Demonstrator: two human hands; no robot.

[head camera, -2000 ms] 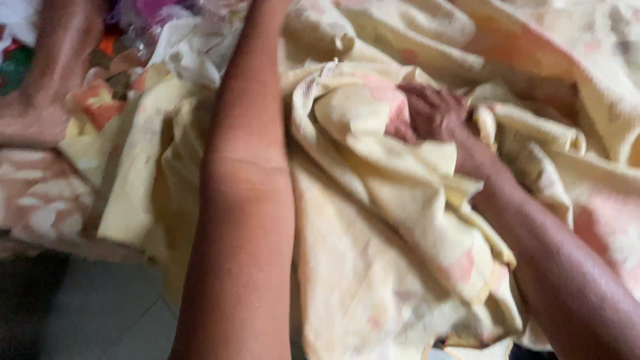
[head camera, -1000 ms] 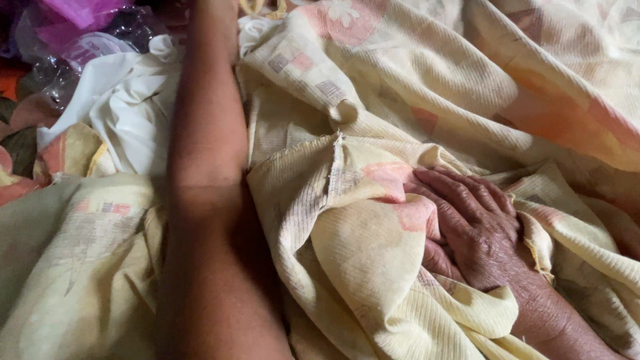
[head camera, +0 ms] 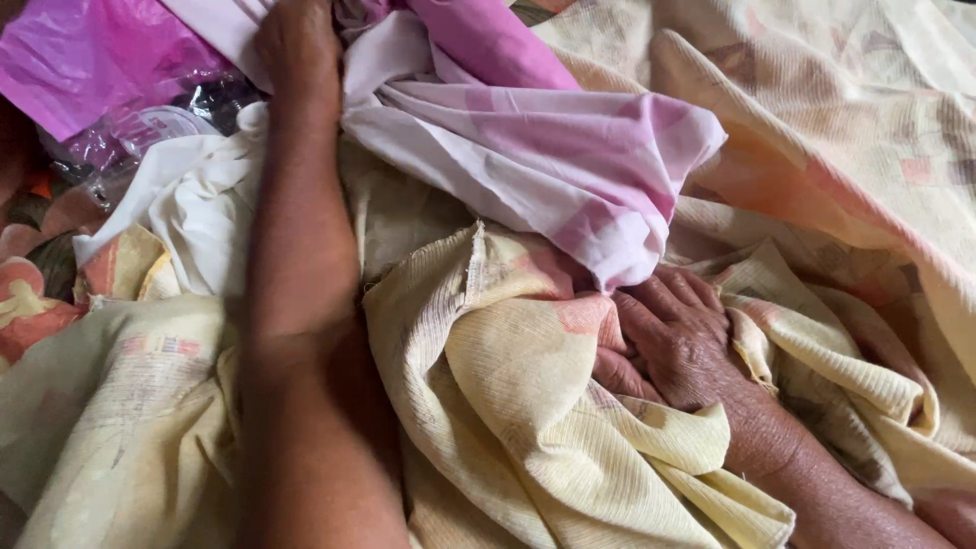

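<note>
A pink and white cloth (head camera: 526,152) hangs from my left hand (head camera: 301,38), which is closed on it at the top edge, partly cut off by the frame. The cloth's lower end reaches the fingers of my right hand (head camera: 675,335). That hand lies palm down on a cream ribbed fabric (head camera: 526,366) with faded pink and orange patches; its fingertips are partly hidden in the folds. A frayed seam edge stands up left of the right hand. My left forearm crosses over the cream fabric.
At the upper left lie a bright purple plastic bag (head camera: 107,61) and clear plastic wrapping (head camera: 152,130). A white cloth (head camera: 198,198) is bunched beside my left forearm. Under it, at the left edge, shows a red and brown floral fabric (head camera: 30,305). More cream fabric (head camera: 854,137) spreads on the right.
The pink and white cloth, not seen in the earlier frames, has come into view in my left hand. My right hand still rests on the cream fabric. The view has shifted.
</note>
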